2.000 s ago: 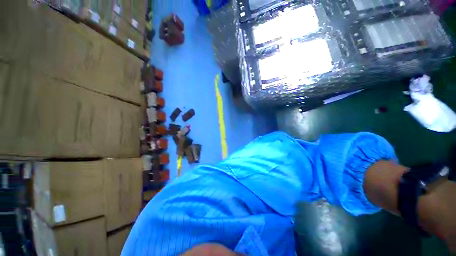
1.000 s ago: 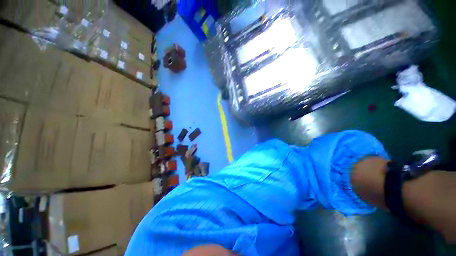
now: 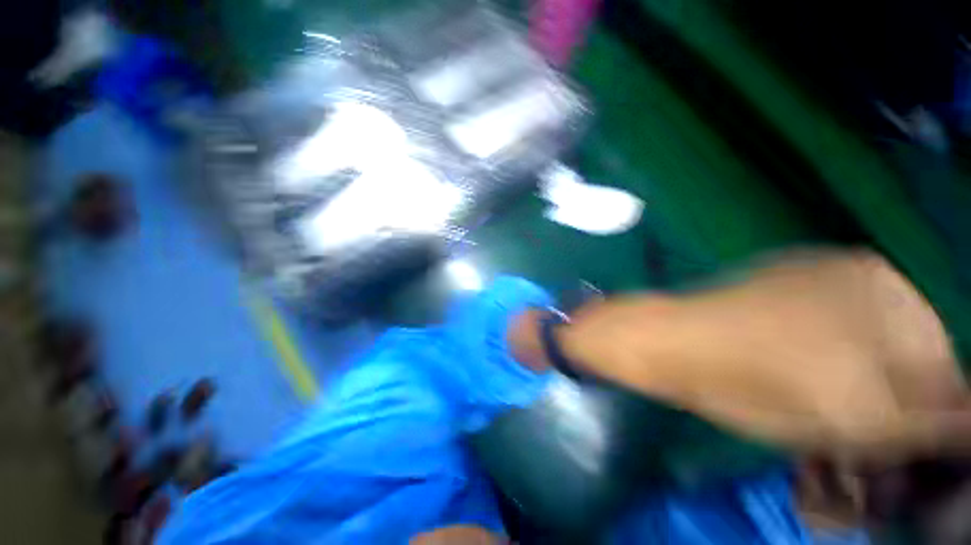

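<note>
My left hand [image 3: 841, 341] is at the right of the view, strongly blurred, reaching from a blue sleeve with a dark wristband. Its fingers cannot be made out. What seems to be part of my right hand [image 3: 830, 495] shows below it at the lower right, beside another blue sleeve. A dark blurred shape [image 3: 926, 490] lies by both hands at the right edge; I cannot tell what it is or whether it is held.
Shiny clear blister trays [image 3: 373, 192] stand at upper left on the green bench [image 3: 649, 138]. A crumpled white wipe [image 3: 594, 205] lies beside them. A pink column [image 3: 561, 27] is behind. Blue floor [image 3: 160, 277] with a yellow line [image 3: 285, 349] and small dark items is at left.
The view has swung right, so trays, wipe and floor sit further left. The cartons have almost left the view. My left hand and part of another hand have come into view.
</note>
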